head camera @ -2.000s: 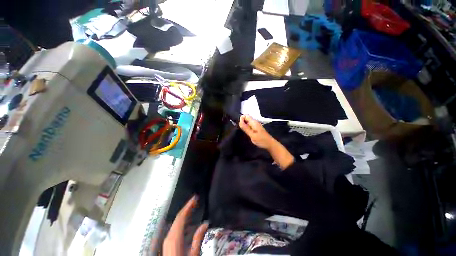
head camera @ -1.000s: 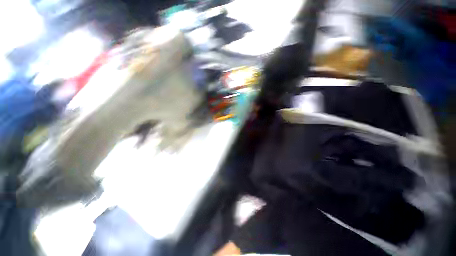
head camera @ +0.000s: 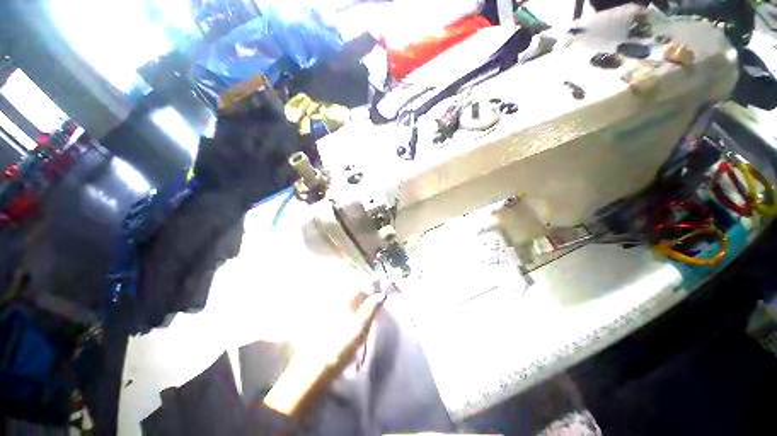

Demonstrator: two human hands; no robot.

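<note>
My left hand [head camera: 339, 347] reaches from the lower left to the needle area [head camera: 394, 255] of the cream-white sewing machine [head camera: 528, 162]. Its fingertips are at the edge of a grey-blue looking cloth piece [head camera: 396, 366], just in front of the presser foot. Glare and blur hide whether the fingers pinch the cloth. My right hand does not show. More dark cut pieces [head camera: 200, 400] lie on the table at the lower left. The foot and needle tip are partly lost in the glare.
Orange-yellow scissors [head camera: 703, 247] and red-yellow scissors [head camera: 750, 192] lie at the machine's right end. The table's scaled front edge [head camera: 562, 345] runs below. Dark cloth [head camera: 213, 204], yellow-black crumpled items [head camera: 315, 111] and a red bag [head camera: 434, 47] lie behind.
The view has swung left from the heap of black pieces to the needle. My right hand, earlier over the heap, is out of view. My left hand is now at the needle area.
</note>
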